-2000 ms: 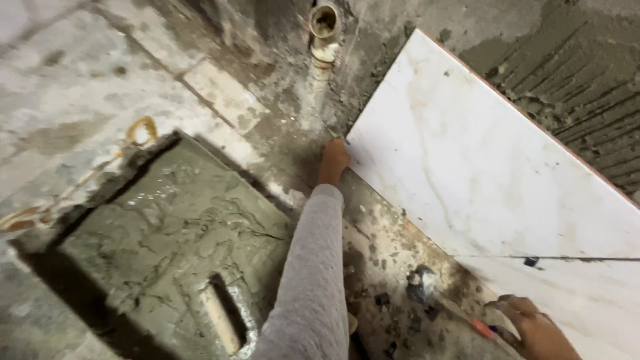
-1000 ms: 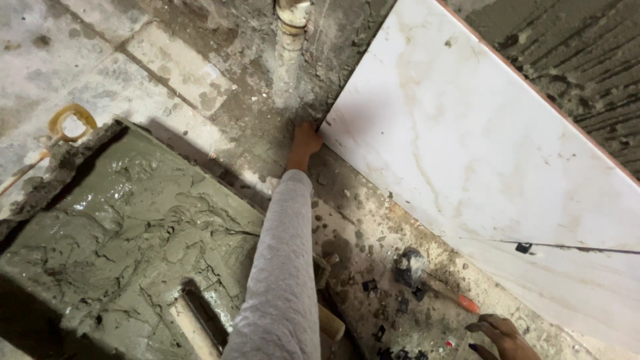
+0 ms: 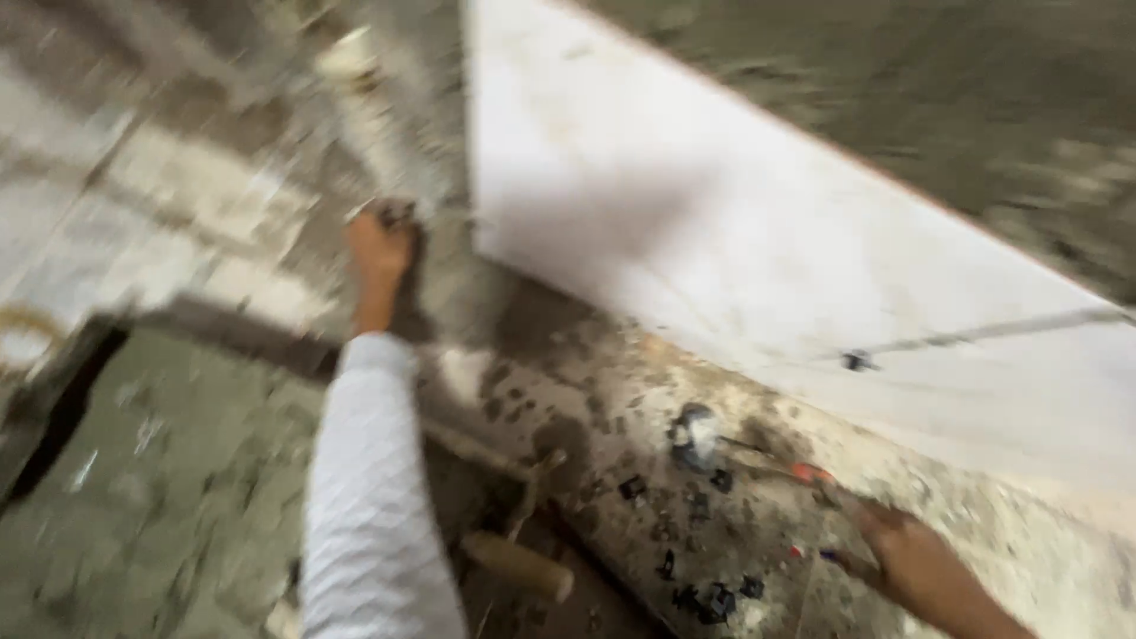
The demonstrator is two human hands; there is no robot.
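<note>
The picture is blurred. My left hand (image 3: 382, 248), in a grey sleeve, is bent low over the dirty floor, left of and apart from the lower left corner of a white marbled tile (image 3: 763, 257). Dark bits show at its fingertips; whether it holds them I cannot tell. At the lower right, my right hand (image 3: 914, 555) is at the handle end of a mallet-like tool (image 3: 697, 437) with a dark and pale head and an orange-red part on the handle. Its grip is unclear. A small black clip or spacer (image 3: 857, 360) sits at the tile joint.
Wet grey mortar fills a tray (image 3: 62, 399) at the lower left, near a tape roll (image 3: 28, 339). A pipe (image 3: 351, 67) stands at the upper left. Several black pieces (image 3: 719, 603) and a wooden handle (image 3: 519, 564) lie below. Mortar (image 3: 887, 80) spreads beyond the tile.
My left hand has left the tile's lower left corner and moved left over the floor. My right hand has moved nearer to the mallet-like tool's handle.
</note>
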